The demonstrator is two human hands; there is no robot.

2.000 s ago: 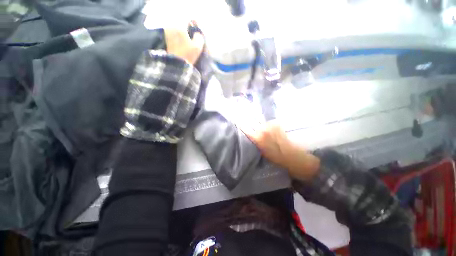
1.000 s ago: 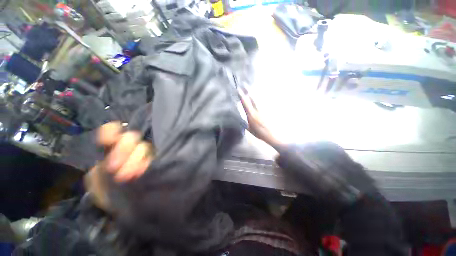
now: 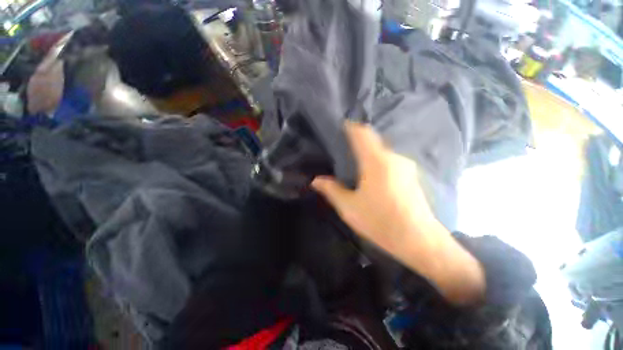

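Observation:
The dark grey garment (image 3: 417, 116) stands heaped and raised in the middle, with a long fold running up to the top edge. My right hand (image 3: 396, 212) reaches in from the lower right, thumb and fingers spread, and lies against the near side of the cloth. It does not visibly pinch the cloth. My left forearm is a dark shape with a checked cuff (image 3: 270, 174) that ends at the garment. My left hand is hidden there.
More grey cloth (image 3: 150, 205) is heaped at the left. A person with a dark head (image 3: 154, 48) is at the upper left. The bright machine table (image 3: 505, 198) is right of the garment, with part of the machine (image 3: 601, 266) at the right edge.
The view has turned left, away from the needle area. The garment has moved off the table front and is raised to the left. My right hand has followed it; my left hand has gone out of sight.

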